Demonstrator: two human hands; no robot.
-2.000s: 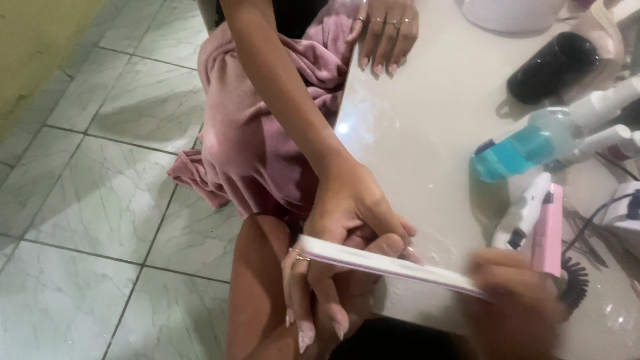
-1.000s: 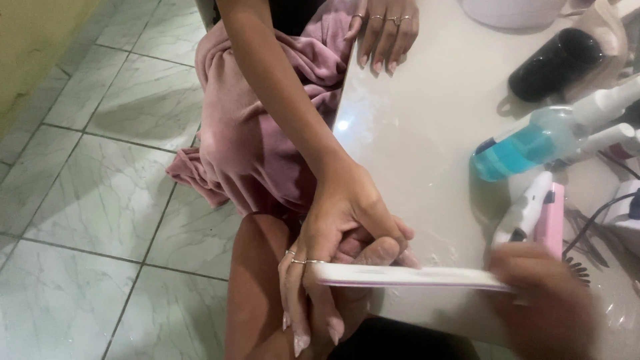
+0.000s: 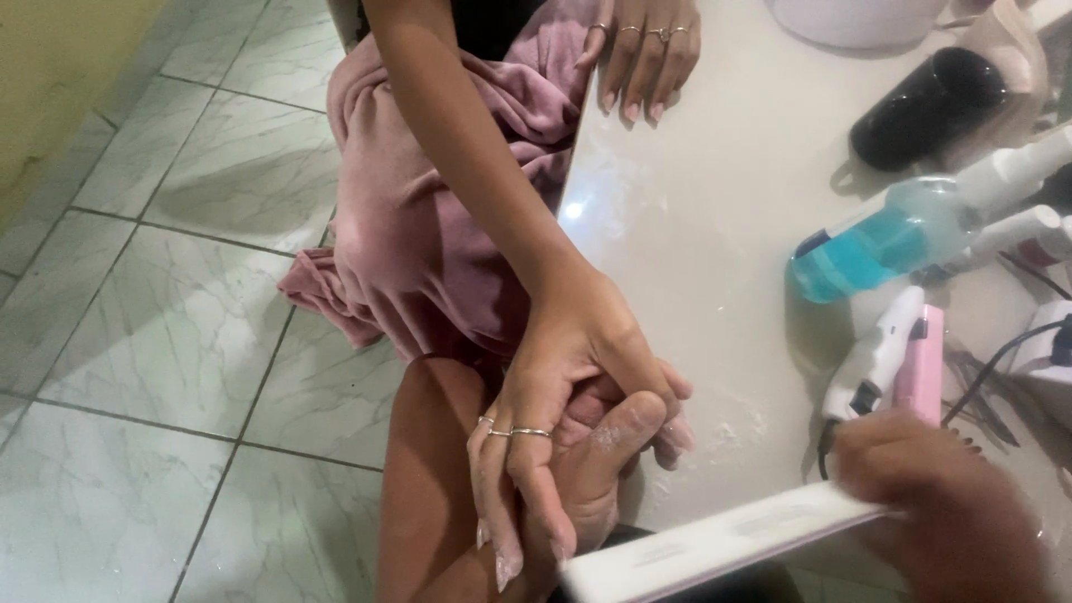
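My left hand (image 3: 599,452) comes from the bottom, its thumb and fingers around another person's ringed hand (image 3: 536,394), whose fingers point down with long nails. My right hand (image 3: 938,502), blurred at the lower right, grips one end of a white nail file (image 3: 720,540). The file's far end lies beside a fingertip of the held hand; whether they touch I cannot tell. That person's other hand (image 3: 649,59), also ringed, rests at the table's edge.
On the white table (image 3: 695,209) are pale dust, a blue-liquid bottle (image 3: 871,243), a black container (image 3: 928,109), a white electric handpiece (image 3: 875,356), a pink device (image 3: 919,364), metal tools (image 3: 988,402) and cords. A pink cloth (image 3: 419,209) covers the person's lap.
The nail file has swung so that its far end is lower, away from the ringed knuckles and down by the fingertips. My left hand still holds the other person's hand.
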